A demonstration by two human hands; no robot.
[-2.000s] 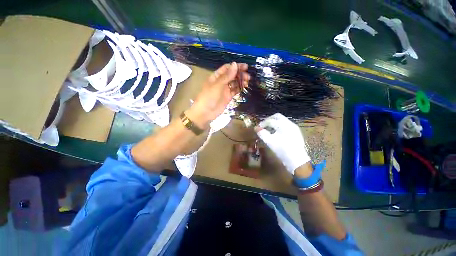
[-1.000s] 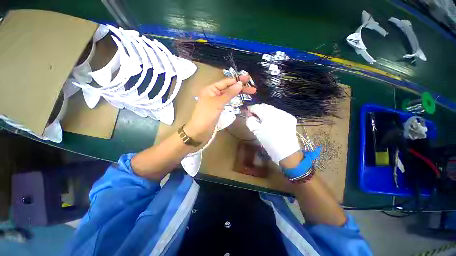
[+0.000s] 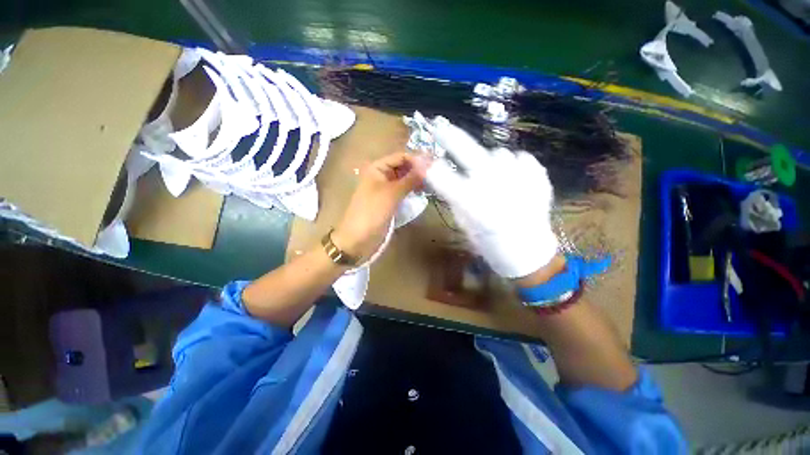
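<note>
My left hand (image 3: 384, 197) is bare, with its fingertips pinched together over the mat; what is between them is too small to tell. My right hand (image 3: 499, 206), in a white glove and slightly blurred, has its fingertips close to the left fingertips. A white curved housing (image 3: 353, 286) lies under my left hand, partly hidden by it. Black lead wires (image 3: 577, 147) with small white connectors (image 3: 495, 99) lie behind the hands. A red-brown square fixture (image 3: 448, 283) lies on the cardboard mat (image 3: 404, 298) below my right hand.
A row of nested white housings (image 3: 258, 133) stands at the left beside a cardboard sheet (image 3: 75, 124). A blue tray (image 3: 672, 302) with tools and a green spool (image 3: 782, 165) are at the right. Two loose white housing parts (image 3: 659, 55) lie at the back right.
My right hand has moved from near the fixture up and towards my left hand's fingertips. My left hand has moved slightly down, its fingers now more closed. The view has shifted slightly.
</note>
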